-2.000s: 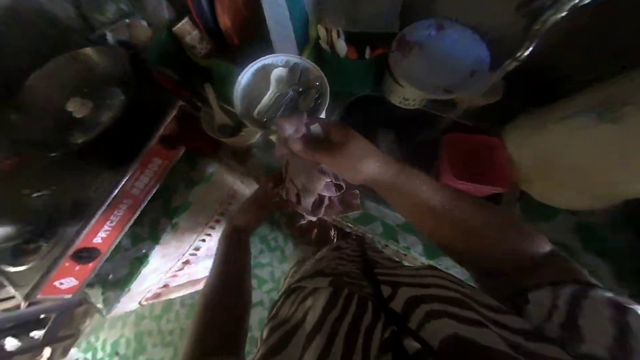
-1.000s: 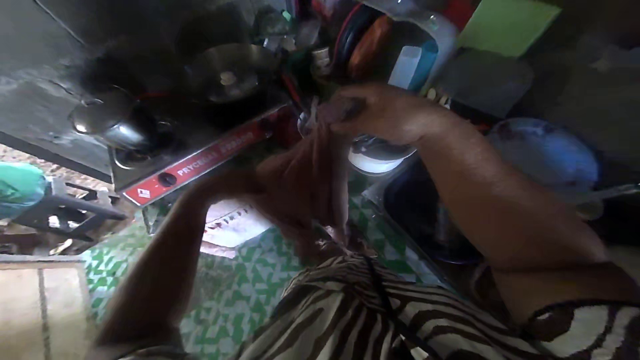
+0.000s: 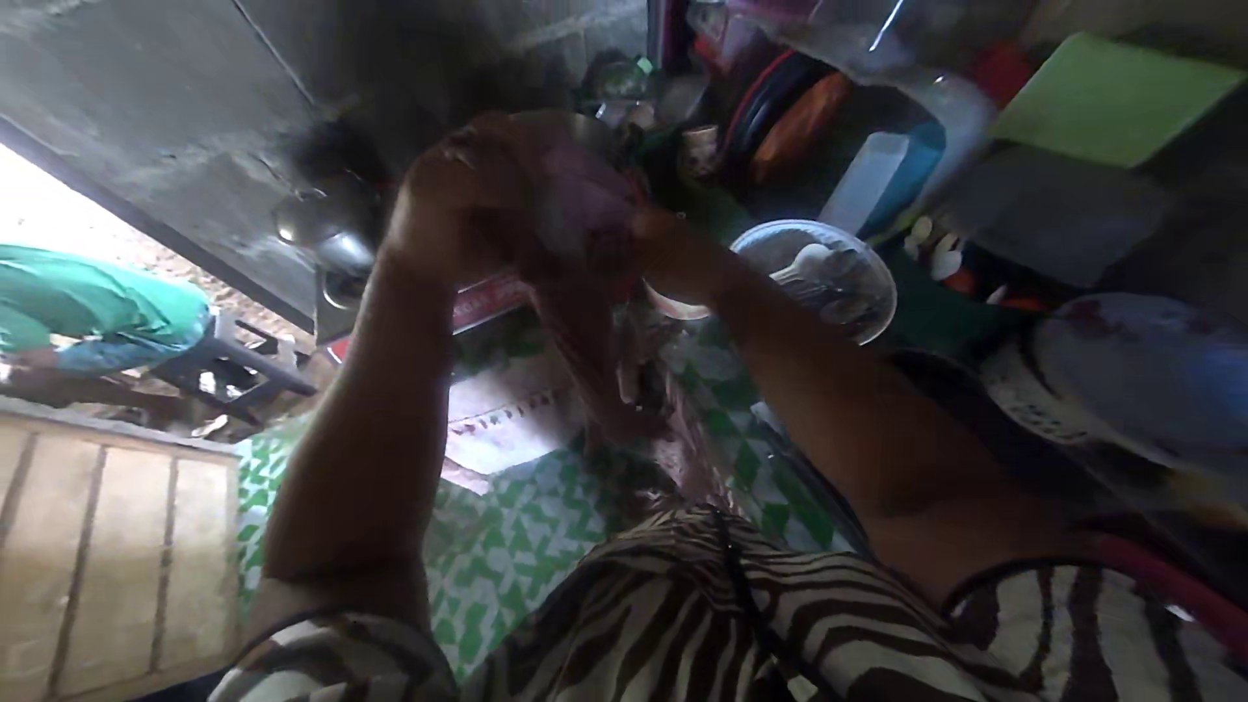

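Note:
A dark pinkish-brown cloth (image 3: 575,331) hangs in folds between my two hands, its lower part reaching down in front of my striped clothing. My left hand (image 3: 468,195) grips its upper part on the left, raised over the stove. On the right, my right hand (image 3: 678,253) holds the same cloth, near a round white tub (image 3: 882,302) with spoons in it. Blur and shadow hide the fingers of both hands. Behind the cloth shows a red front panel of a stove (image 3: 492,300), and below it a light cloth or mat (image 3: 517,419) with a dotted edge.
A metal kettle (image 3: 336,234) stands at the stove's left. Pans and plates lean at the back near a green board (image 3: 1116,97). A large pale basin (image 3: 1141,370) is at the right. At the left are a wooden slatted panel (image 3: 117,546) and a person in green (image 3: 97,302) outside.
Both hands have risen with the cloth, and it hangs longer than two seconds ago. The view has swung left, bringing the doorway and the person in green into sight.

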